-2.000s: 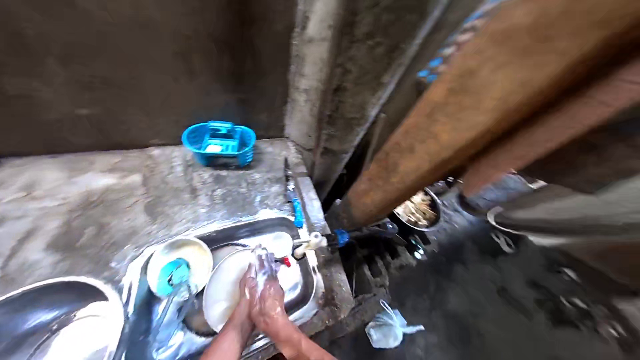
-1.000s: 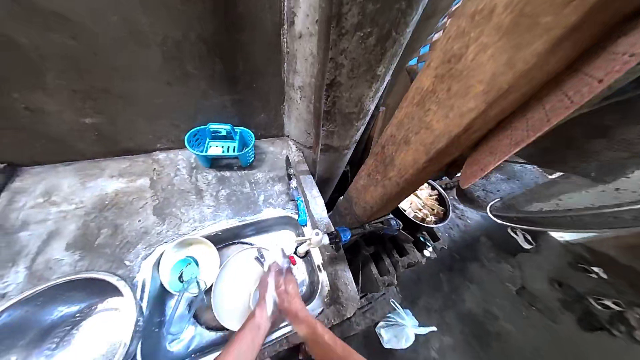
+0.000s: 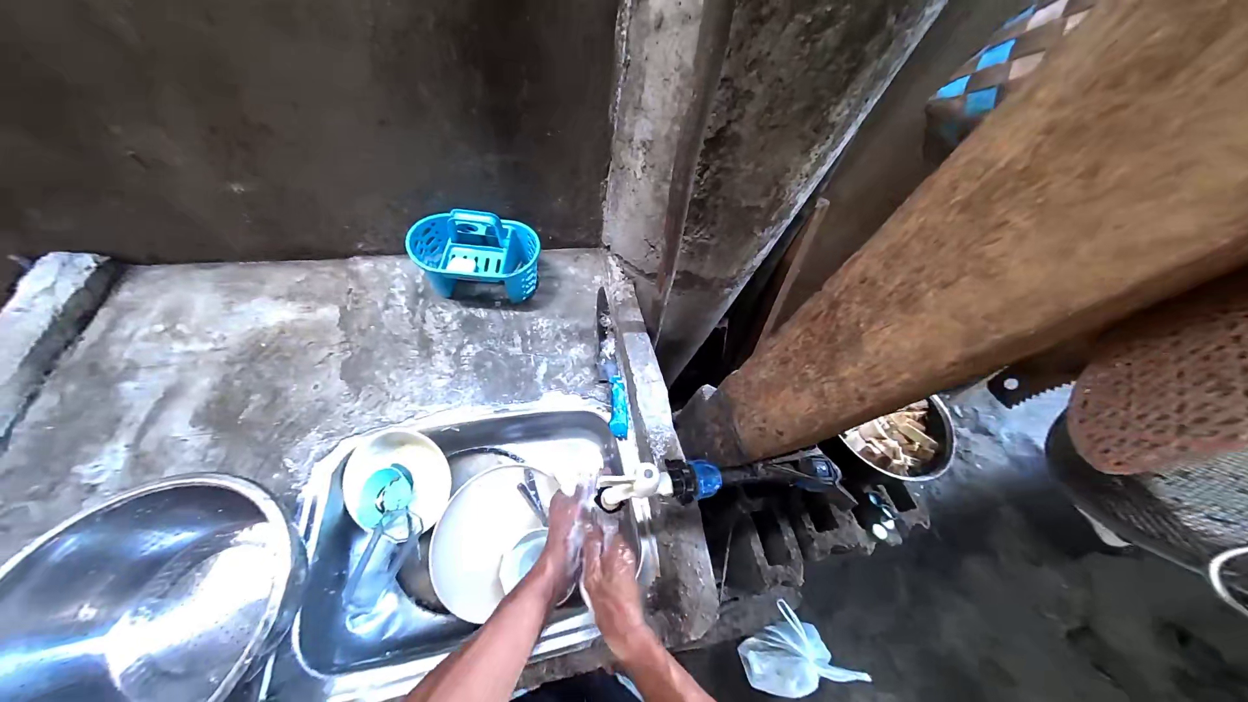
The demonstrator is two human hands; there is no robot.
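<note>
My left hand (image 3: 563, 534) and my right hand (image 3: 611, 575) are close together below the white plastic tap (image 3: 636, 484), at the right side of a steel sink (image 3: 327, 624). Both look wet, and water seems to run over them. No object shows between them; the left fingertips are partly blurred. Beside my left hand lie a large white plate (image 3: 468, 546), a small white bowl (image 3: 524, 558) and some cutlery. A cream bowl (image 3: 426, 463) with a turquoise item (image 3: 386, 495) in it sits at the sink's upper left, above a clear utensil.
A large steel basin (image 3: 58, 565) stands left of the sink. On the concrete counter are a blue plastic basket (image 3: 474, 255) and a blue-handled knife (image 3: 619, 405). A thick brown post (image 3: 907, 283) slants at the right. A knotted plastic bag (image 3: 792, 655) lies on the floor.
My hands have moved from over the plate toward the tap and are now apart under it, where they were pressed together two seconds ago.
</note>
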